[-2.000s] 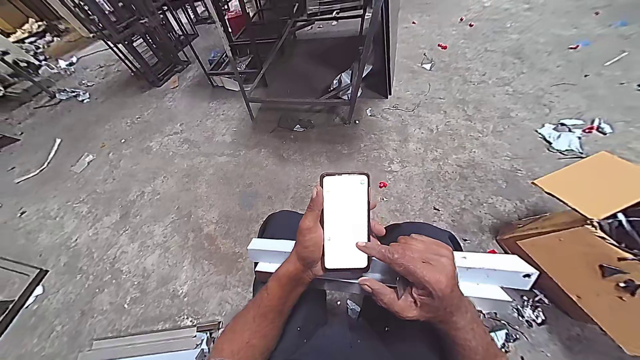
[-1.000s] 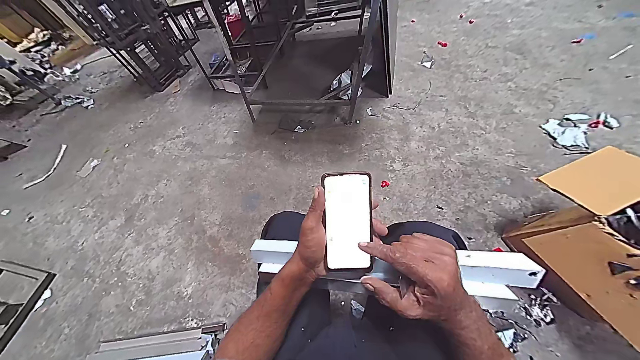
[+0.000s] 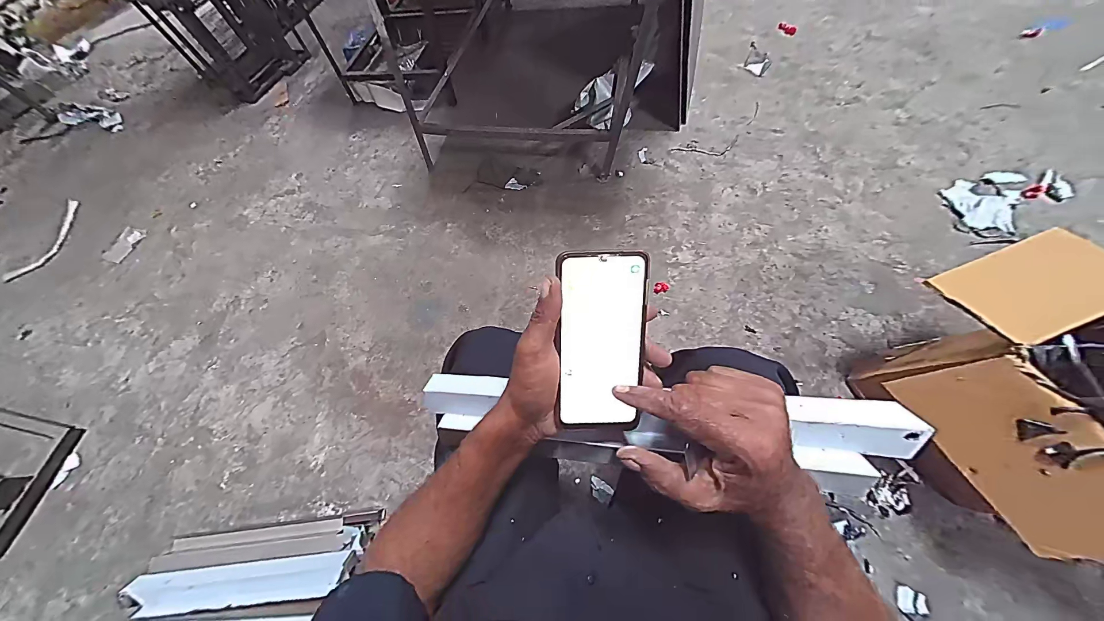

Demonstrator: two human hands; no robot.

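Observation:
My left hand [image 3: 539,366] holds a smartphone [image 3: 602,341] upright, thumb along its left edge and fingertips showing past its right edge. The phone has a dark case, and its lit screen looks almost blank white. My right hand [image 3: 724,431] holds nothing; its index fingertip is at the lower right of the screen, its thumb apart below, the other fingers curled. Under both hands, white rectangular metal profiles [image 3: 854,424] lie across my lap, over dark trousers.
An open cardboard box [image 3: 992,431] with scraps stands at the right. Ahead is a dark metal frame stand [image 3: 517,132]. More metal profiles [image 3: 250,582] lie at lower left, near a dark frame corner [image 3: 43,483]. Crumpled plastic scraps [image 3: 983,207] litter the concrete floor.

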